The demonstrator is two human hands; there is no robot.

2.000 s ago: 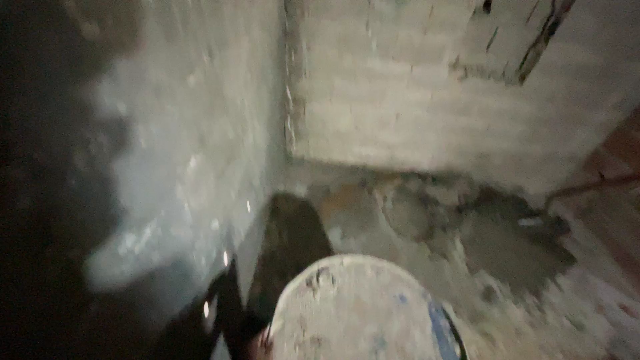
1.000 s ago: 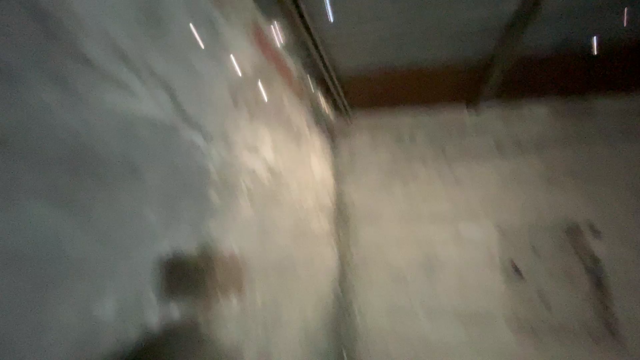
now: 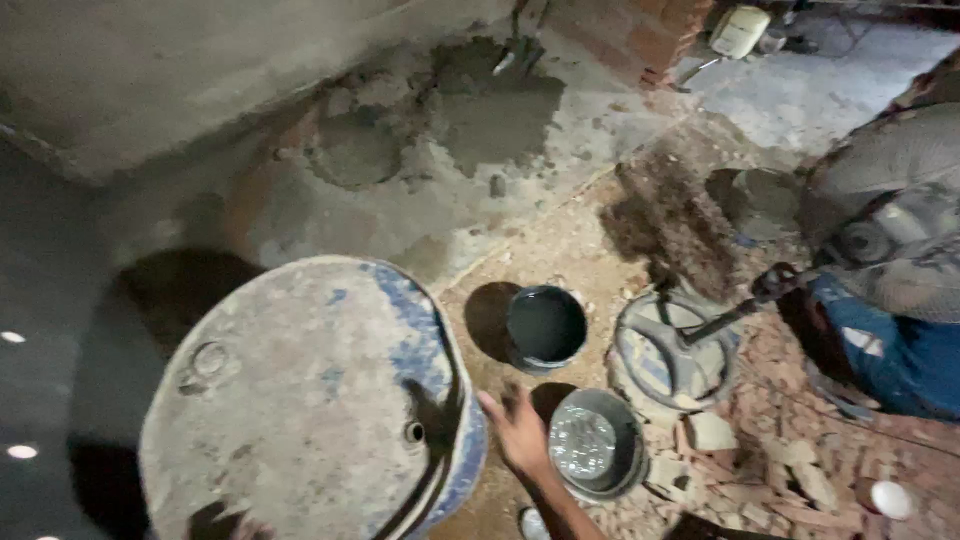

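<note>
A large metal drum (image 3: 300,405), its top coated in dried cement and flecked with blue paint, fills the lower left. My right hand (image 3: 517,435) is beside its right rim, fingers apart and nothing held; whether a fingertip touches the rim I cannot tell. Only a blurred bit of my left hand (image 3: 251,529) shows over the drum's top at the bottom edge, beside a dark shadow. Above my right hand stands a dark bucket (image 3: 547,328) with dark liquid in it. Just right of the hand is a grey bucket (image 3: 598,444) holding clear, rippled liquid.
Right of the buckets lies a round metal frame (image 3: 675,351) with spokes and a rod. Rubble (image 3: 780,457) covers the lower right. A blue object (image 3: 892,352) and a standing fan (image 3: 885,232) are at the right. Wet mortar (image 3: 495,112) spreads on the floor by the wall.
The view has swung down from the wall and ceiling to the floor. My right hand is now in sight beside the drum.
</note>
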